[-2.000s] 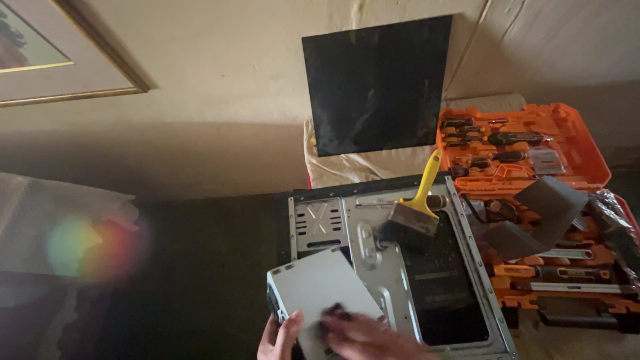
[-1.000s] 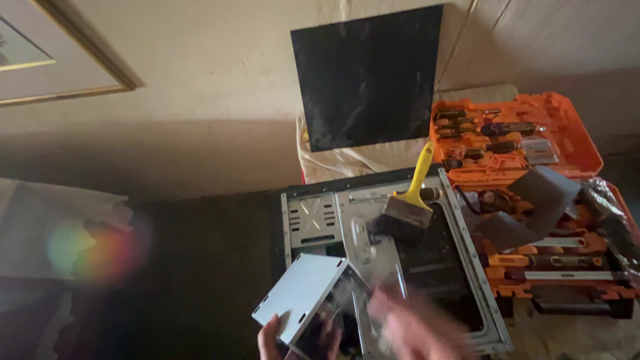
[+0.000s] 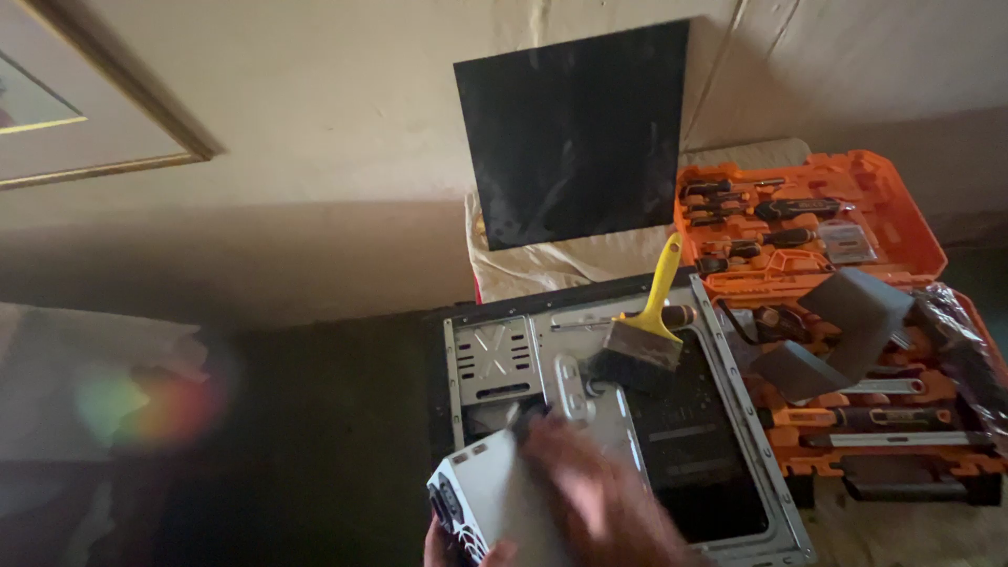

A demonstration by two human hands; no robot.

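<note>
My left hand (image 3: pixel 471 547) grips a light grey computer power supply unit (image 3: pixel 504 488) at the bottom centre, with its power socket and fan grille facing left. My right hand (image 3: pixel 579 472), blurred, is at the upper right edge of the unit; a small dark item (image 3: pixel 529 421) shows at its fingertips, too blurred to identify. Behind lies an open metal computer case (image 3: pixel 602 441) on its side. A wide paintbrush with a yellow handle (image 3: pixel 660 291) and dark bristles rests on the case, over a screwdriver (image 3: pixel 677 316).
An open orange tool case (image 3: pixel 906 228) with several hand tools stands on the right, a bent grey sheet or strip (image 3: pixel 854 323) lying on it. A black flat panel (image 3: pixel 579 134) leans on the wall behind. A framed picture (image 3: pixel 118 87) hangs upper left.
The power supply unit has been turned in my left hand, so its socket and fan side now shows. My right hand has moved from right of the unit to its upper edge.
</note>
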